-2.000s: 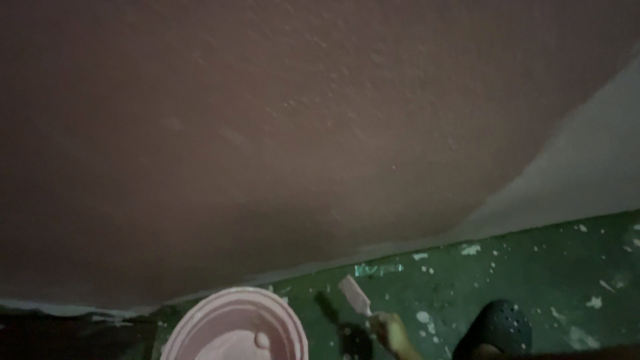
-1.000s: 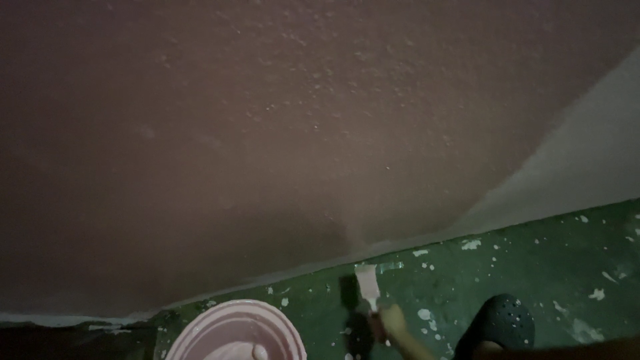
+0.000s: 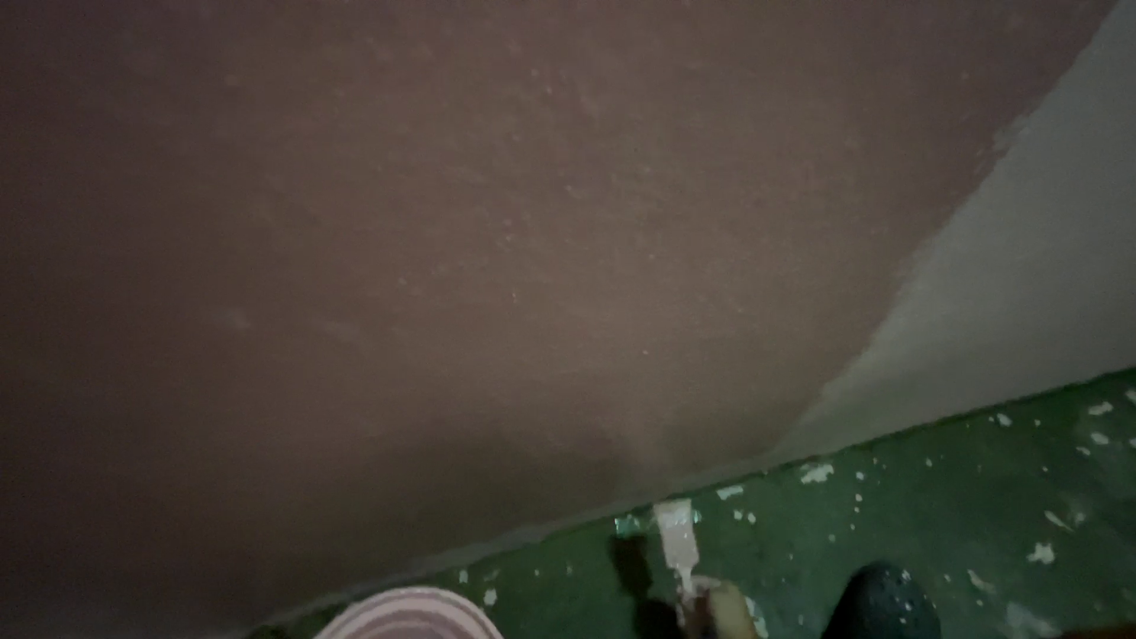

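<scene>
At the bottom of the view, my right hand (image 3: 721, 608) is closed around the handle of a flat paintbrush (image 3: 678, 537) coated in pale pink paint. Its bristles point up the view, at the foot of the wall, where the wall meets the floor; whether they touch the wall is hard to tell. The wall (image 3: 532, 266) is coated in dull pink over most of its surface. To the left of my hand, a pink-coated bucket (image 3: 417, 599) shows only its upper rim. My left hand is out of view.
The green floor (image 3: 958, 506) is spotted with whitish paint flecks. A dark, perforated clog (image 3: 886, 603) shows at the bottom right. On the right, a grey-white part of the wall (image 3: 1021, 266) borders the pink along a slanting edge. Light is dim.
The brush has swung from a leftward tilt to nearly upright in the view, its bristles now closer to the wall's foot. The view has shifted, cutting off more of the bucket.
</scene>
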